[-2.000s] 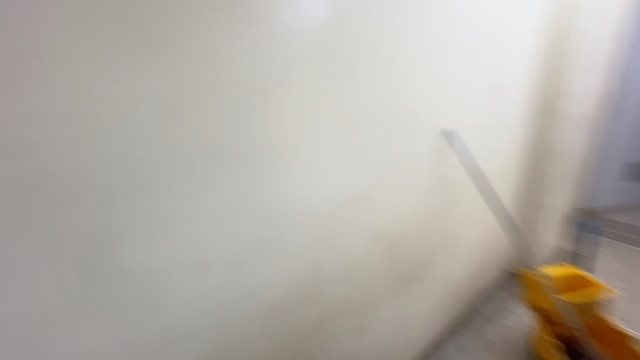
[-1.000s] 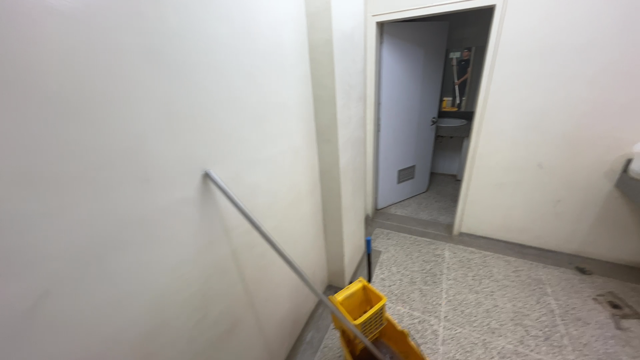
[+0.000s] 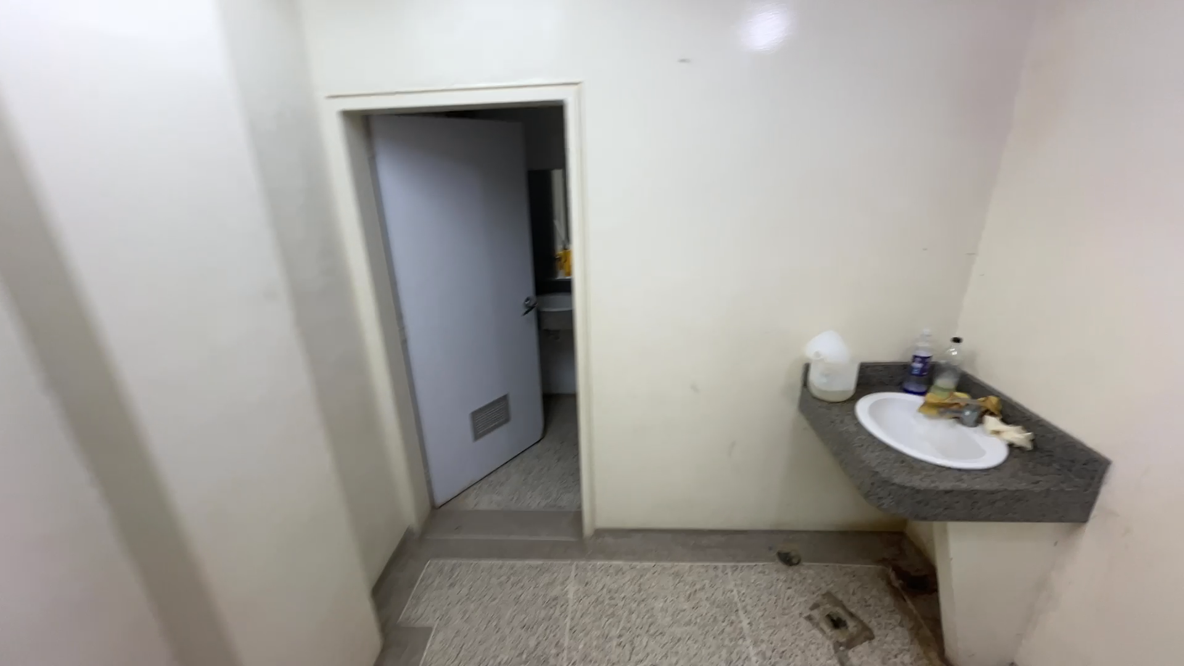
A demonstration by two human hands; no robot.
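Neither my left hand nor my right hand shows in the view. On the right, a white oval sink basin (image 3: 930, 433) is set in a grey stone countertop (image 3: 962, 504). A yellowish cloth (image 3: 945, 404) lies over the basin's back rim by the faucet (image 3: 971, 413), with a whitish cloth (image 3: 1008, 432) to its right. Two plastic bottles stand behind the basin, one with bluish liquid (image 3: 918, 365) and one with a dark cap (image 3: 949, 368). A translucent plastic jug (image 3: 832, 370) stands at the counter's left end.
A pale door (image 3: 462, 296) with a small vent stands ajar in a doorway at centre left; another sink (image 3: 557, 310) shows behind it. A wall projection (image 3: 277, 277) runs down the left. The tiled floor (image 3: 657, 606) has a drain opening (image 3: 835, 622) below the counter.
The view has swung right: the yellow mop bucket and the long handle seen earlier are out of view, and the whole sink counter now shows.
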